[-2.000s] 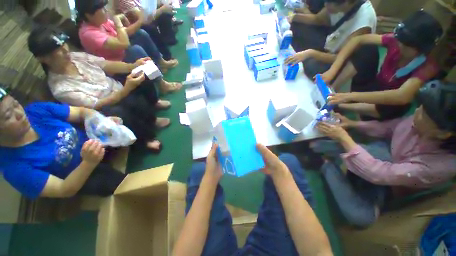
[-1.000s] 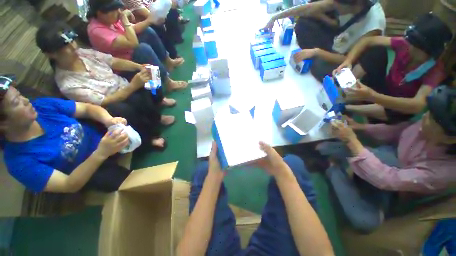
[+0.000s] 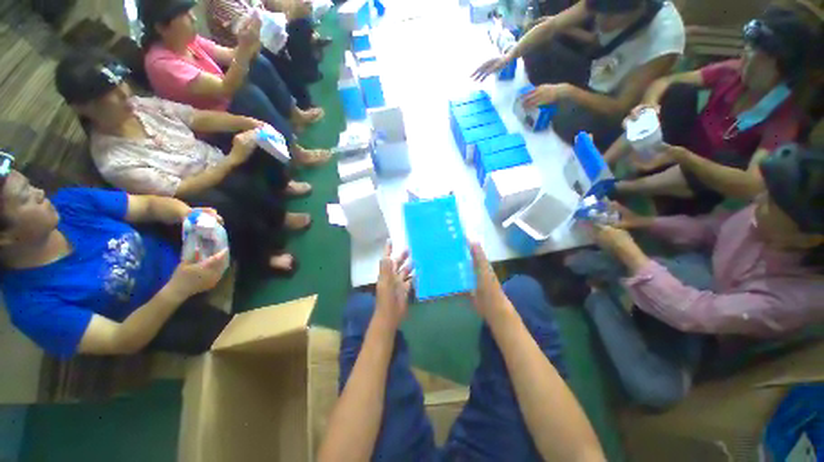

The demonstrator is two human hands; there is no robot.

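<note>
A closed retail box point(image 3: 439, 245) stands or is held upright in front of me at the table's near edge, its bright blue face towards me. My left hand point(image 3: 395, 281) is at its left side with the fingers spread and partly visible. My right hand point(image 3: 485, 278) is against its right side, fingers partly hidden by the box. The box is between both hands, above my knees.
An open shipping carton point(image 3: 257, 388) is on the floor at my left. The long white table point(image 3: 425, 167) holds a row of closed blue boxes point(image 3: 477, 122) and open white boxes point(image 3: 361, 209). People sit along both sides, handling small white items. Blue material shows at the lower right.
The box in my hands has turned from its white face to its blue face. The blue row on the table has grown towards me. Neighbours' hands have moved with their items.
</note>
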